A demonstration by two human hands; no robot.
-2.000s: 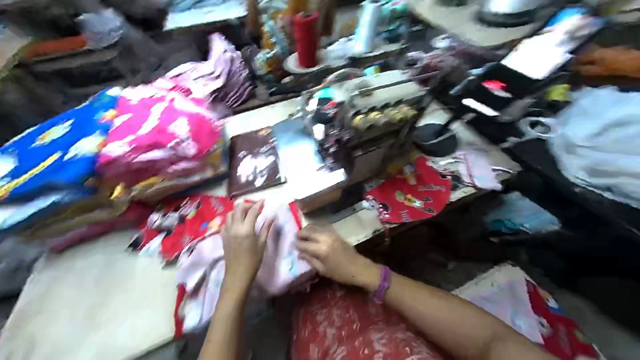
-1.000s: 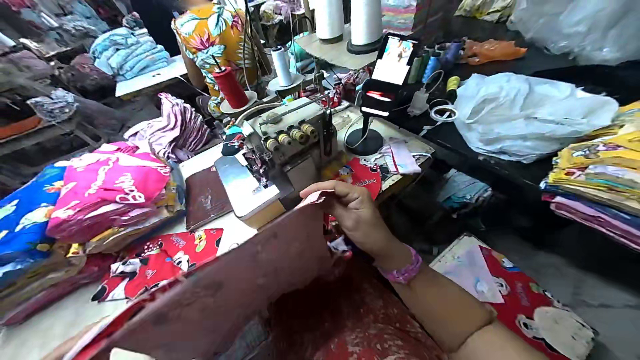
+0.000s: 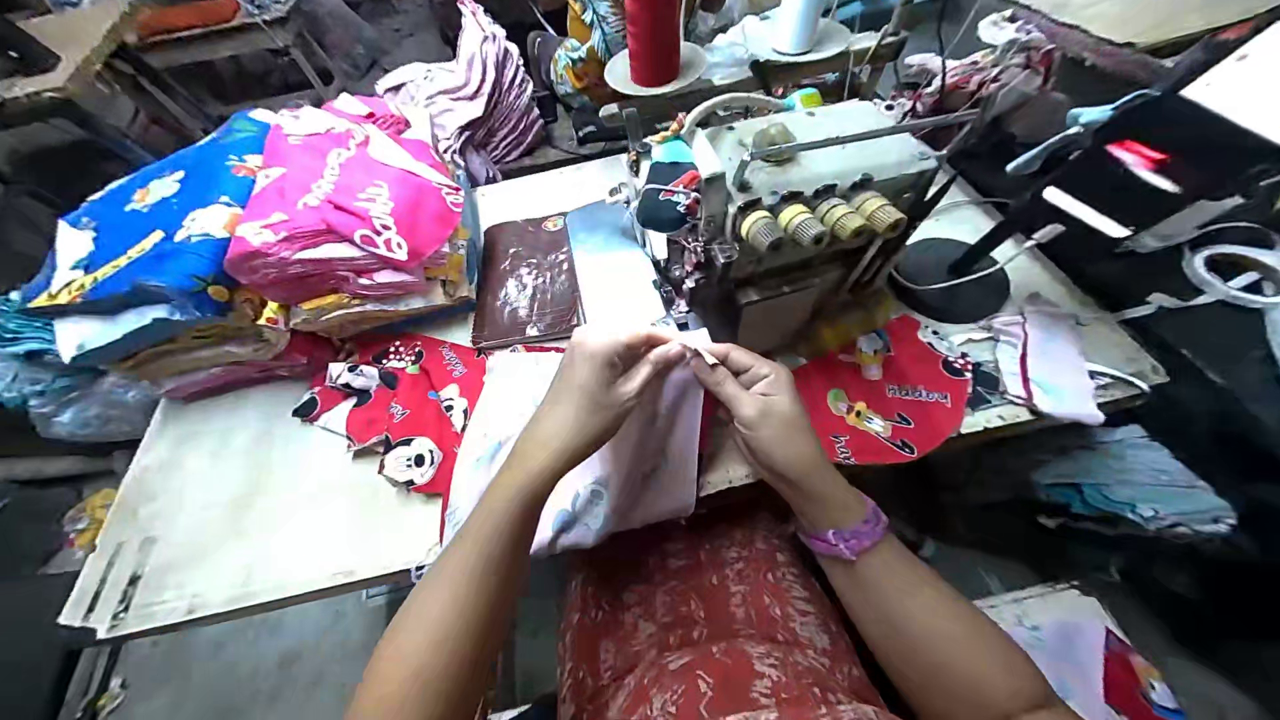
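Both hands meet in front of an overlock sewing machine (image 3: 800, 200), at the near side of its presser foot. My left hand (image 3: 615, 390) pinches the top edge of a pale pink printed fabric piece (image 3: 640, 470), which hangs over the table edge. Close beside it, my right hand (image 3: 760, 400) pinches the same edge between thumb and fingers. Red cartoon-print fabric (image 3: 420, 410) lies to the left of the pale piece, partly under it. Another red printed piece (image 3: 890, 400) lies right of my right hand. Whether the edge holds more than one layer cannot be told.
Folded blue fabric (image 3: 160, 210) and pink fabric (image 3: 340, 200) are stacked at left on the white table (image 3: 230, 510). A brown cover (image 3: 525, 280) lies beside the machine plate. Behind stand red (image 3: 652, 40) and white thread cones (image 3: 798, 25). A phone holder's round base (image 3: 950, 280) is at right.
A second ago my right hand held up a large dark reddish fabric side; now both hands pinch the pale fabric's edge by the machine. My left hand has come into clear view.
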